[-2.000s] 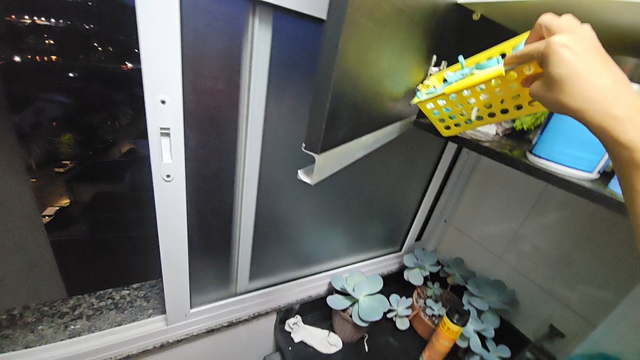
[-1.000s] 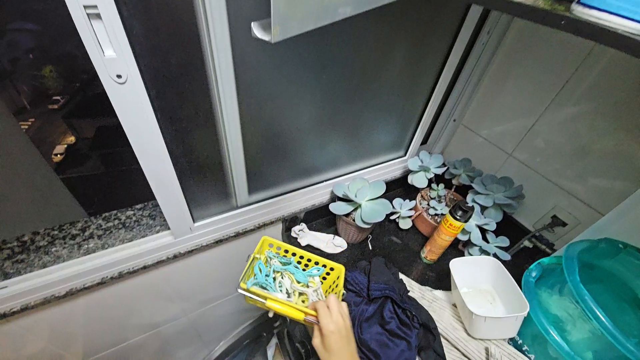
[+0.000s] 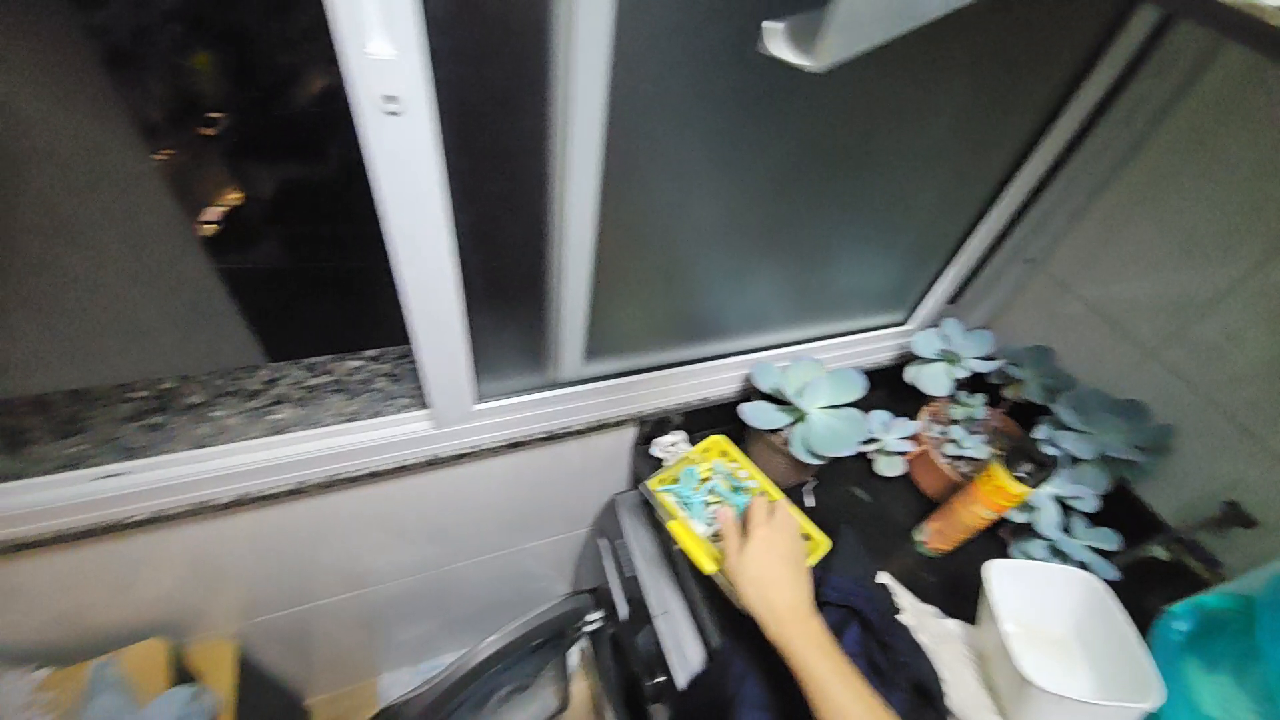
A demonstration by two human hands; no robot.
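My right hand (image 3: 768, 560) reaches over the near edge of a yellow perforated plastic basket (image 3: 703, 548), its fingers among the teal and white clothespins (image 3: 700, 492) inside; blur hides whether they pinch any. The basket rests near the left end of a black surface, partly over a crumpled white cloth item (image 3: 670, 446), probably a sock. Just behind the basket stands a potted succulent (image 3: 810, 405). Dark blue fabric (image 3: 870, 640) lies under my forearm. My left hand is out of view.
More succulents (image 3: 1090, 420) and an orange spray can (image 3: 975, 508) stand to the right. A white plastic tub (image 3: 1070, 640) and teal basins (image 3: 1225, 650) are at the lower right. An open appliance lid (image 3: 490, 650) is at bottom centre, below the window frame (image 3: 560, 405).
The basket has come down from the shelf at the upper right and now rests beside the succulent. My right hand has moved from its rim to over the clothespins.
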